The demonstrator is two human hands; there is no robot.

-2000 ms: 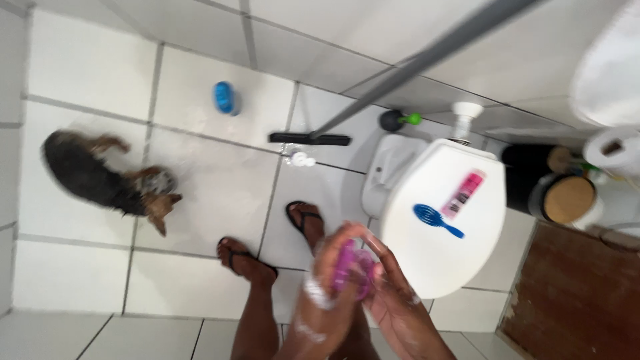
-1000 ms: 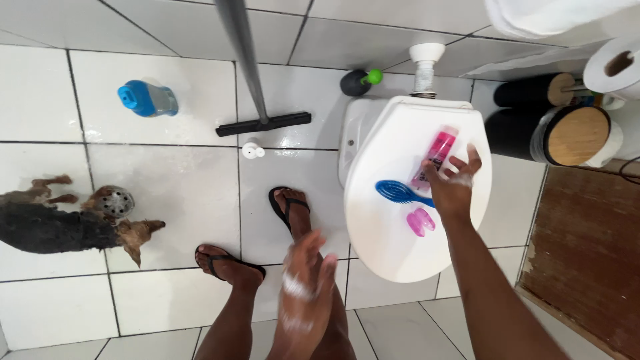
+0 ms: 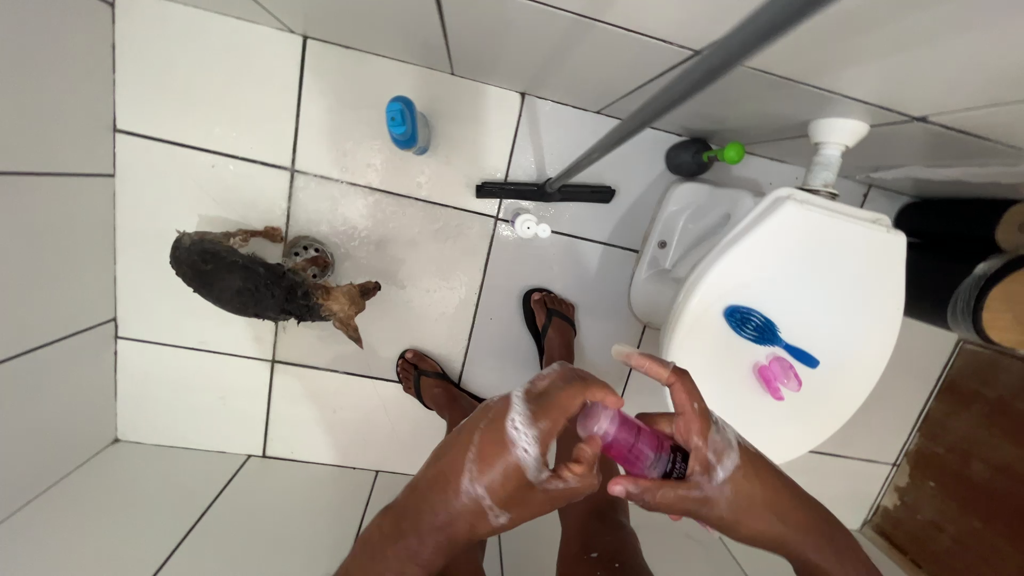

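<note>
Between my two soapy hands is a pink tube (image 3: pixel 632 440) with a translucent pink cap and a dark printed end. My right hand (image 3: pixel 696 456) holds the printed end, its index finger stretched out. The fingers of my left hand (image 3: pixel 564 432) are at the cap end. A blue vented hairbrush (image 3: pixel 756 326) lies on the white toilet lid (image 3: pixel 840 280), beside a small pink two-lobed item (image 3: pixel 778 376). A wet dark-and-tan small dog (image 3: pixel 248 280) stands on the tiles, its head toward my feet.
A round floor drain (image 3: pixel 308 258) is beside the dog. A blue-capped bottle (image 3: pixel 408 126), a squeegee (image 3: pixel 544 192) with a long grey handle, and a white-capped container (image 3: pixel 528 225) are on the wet floor. A green-handled toilet brush (image 3: pixel 692 158) stands behind the toilet. My feet wear black flip-flops.
The pink tube, on the toilet lid one second ago, is now held up between my hands. The pink two-lobed item and the hairbrush remain on the lid.
</note>
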